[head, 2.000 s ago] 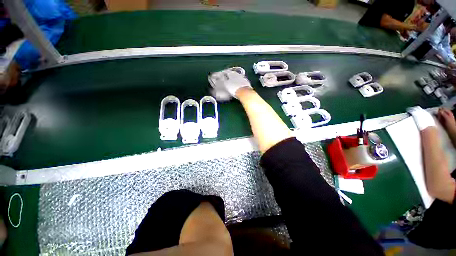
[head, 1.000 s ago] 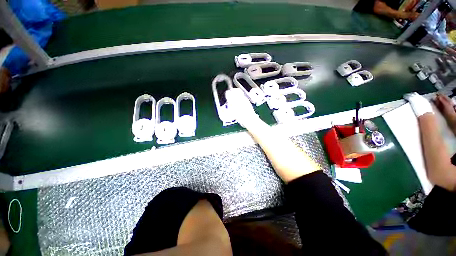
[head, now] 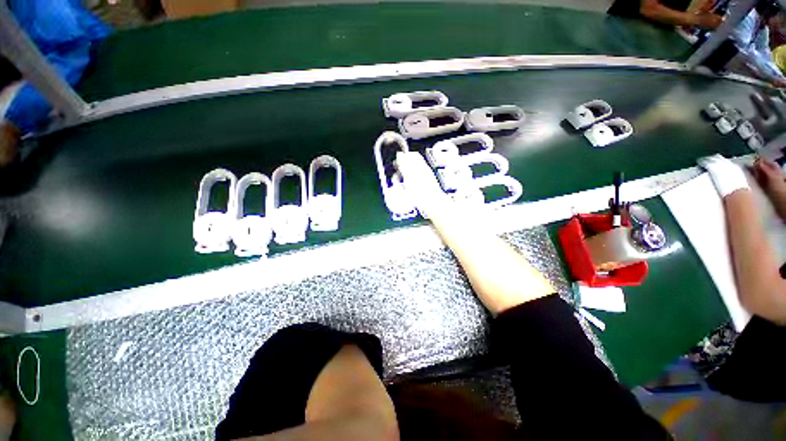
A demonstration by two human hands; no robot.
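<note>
My right hand (head: 419, 183), in a white glove, is on an upright loop-shaped housing (head: 383, 164) on the green conveyor belt. The fingers cover part of its solid end; glove and housing blend in the glare. To the left, several white housings (head: 290, 221) stand side by side in a row, loops pointing away from me. To the right and beyond my hand lies a looser cluster of housings (head: 431, 123), mostly lying sideways. My left arm is bent at the bottom edge; my left hand is out of the picture.
A metal rail (head: 181, 287) borders the belt. Bubble wrap (head: 172, 362) lies on the near side. A red bin (head: 586, 254) with a dark upright stick stands right, beside a white slip (head: 603, 298). A neighbour's gloved hand (head: 726, 176) is at far right. Two housings (head: 609, 132) lie farther right.
The row at left has grown from three to four housings and sits farther left. The right cluster has also shifted left. My right hand is on a housing near where it was one second ago.
</note>
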